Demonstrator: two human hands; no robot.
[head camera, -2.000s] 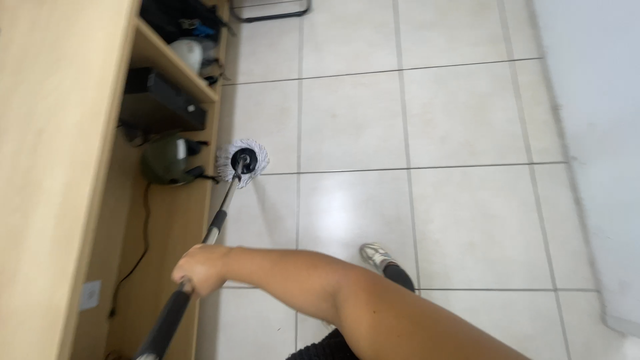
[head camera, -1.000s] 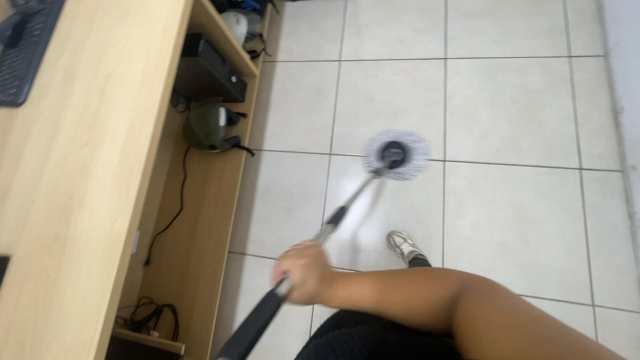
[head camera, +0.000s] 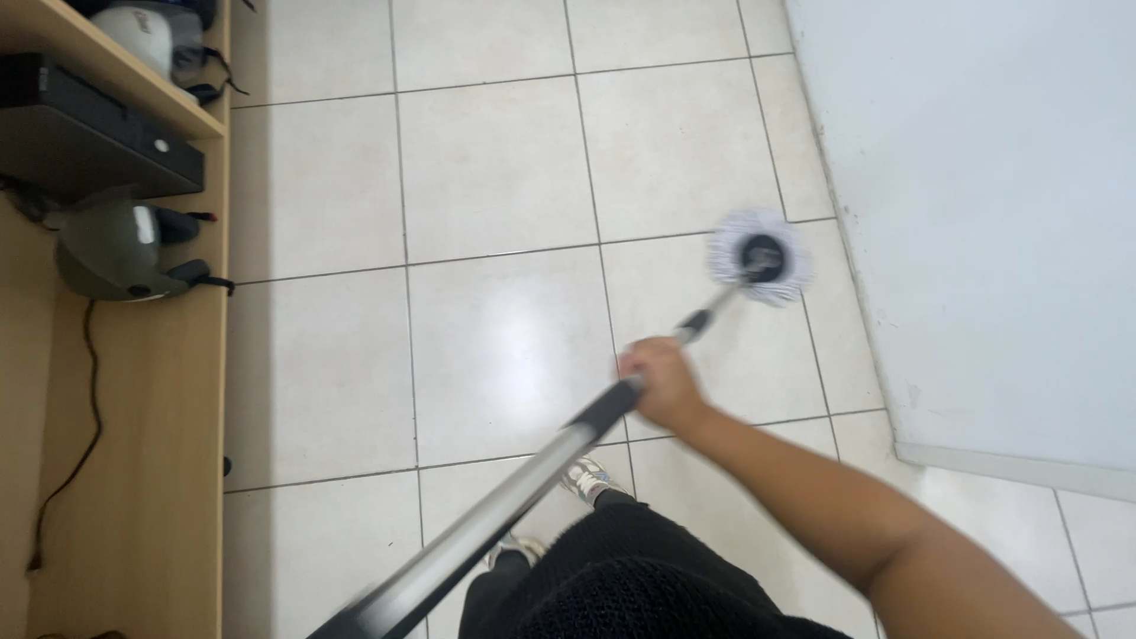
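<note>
A spin mop's metal handle (head camera: 510, 497) with black grips runs from the lower left up to the right. My right hand (head camera: 661, 382) is closed around it, just above the middle of the view. At its far end the round mop head (head camera: 761, 257), with white and grey strands and a black centre, lies on the tiled floor (head camera: 497, 346) near the wall. The handle's near end leaves the frame at the bottom left. My left hand is not visible.
A white wall (head camera: 967, 204) borders the floor at right. Along the left, a wooden shelf unit (head camera: 151, 426) holds a black computer case (head camera: 98, 124), a green helmet (head camera: 111, 248) and a white helmet (head camera: 146, 35). My shoes (head camera: 590, 479) stand below the handle.
The mop head has swept rightward across the tiles, from beside the shelf unit to near the wall. My right hand has moved along with the handle. The view has shifted right.
</note>
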